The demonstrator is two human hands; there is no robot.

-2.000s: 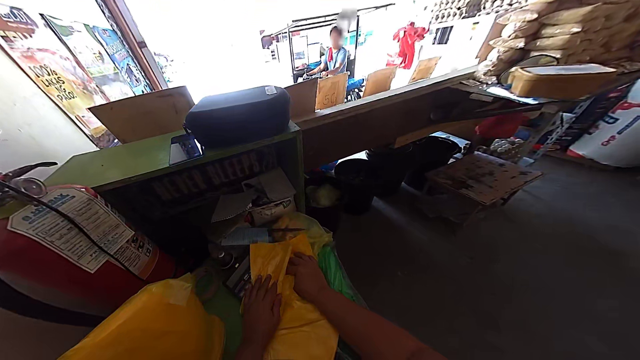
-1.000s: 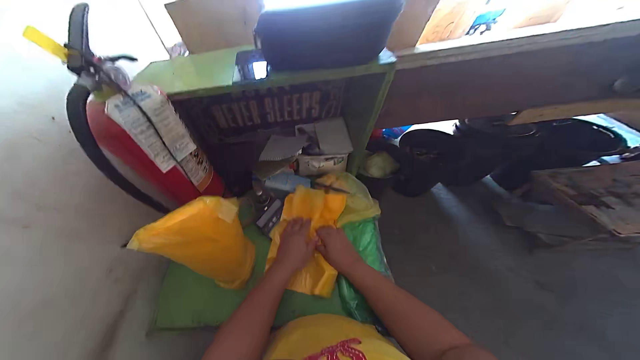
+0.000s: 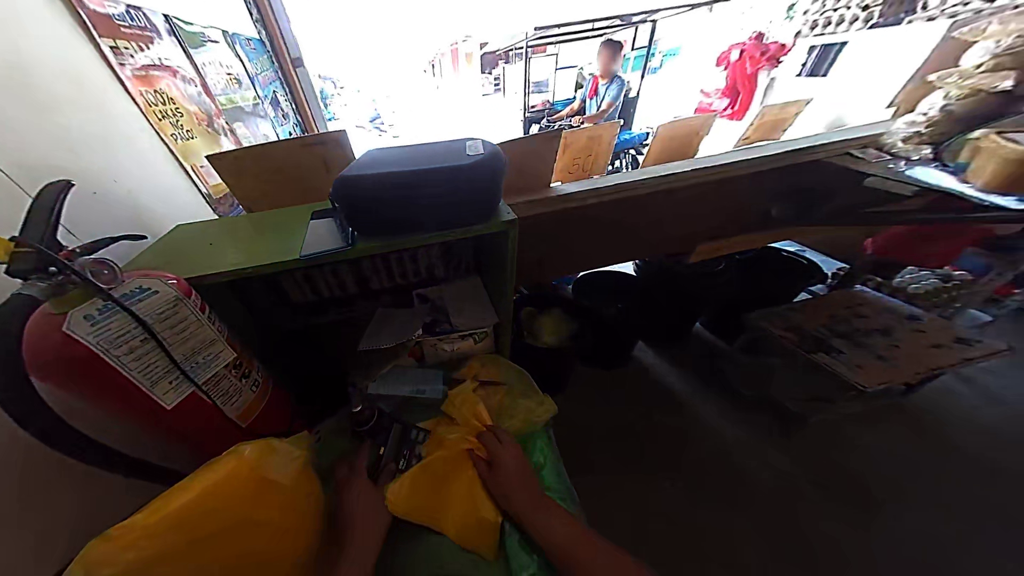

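My right hand (image 3: pixel 506 470) is closed on a crumpled yellow plastic bag (image 3: pixel 448 496), gathered at its middle above the green shelf top. My left hand (image 3: pixel 360 488) is just left of that bag, dark and partly blurred, beside a small black device with keys (image 3: pixel 400 448); whether its fingers hold anything is unclear. A larger yellow plastic bag (image 3: pixel 216 512) bulges at the lower left. Behind the gripped bag lies another thin yellow bag (image 3: pixel 512 392), and a green plastic bag (image 3: pixel 548 464) runs along the right side.
A red fire extinguisher (image 3: pixel 152 376) stands at left. A black case (image 3: pixel 420 186) and a phone (image 3: pixel 326 234) sit on the green cabinet (image 3: pixel 232 244), papers (image 3: pixel 456 304) inside it. Black tubs (image 3: pixel 604 308) and a low wooden table (image 3: pixel 872 336) stand right. Outside, a person (image 3: pixel 604 92) sits on a vehicle.
The yellow bag lay flat under both hands; now it is bunched up in my right hand. My left hand has come off it to the left. The view has tilted up since one second ago.
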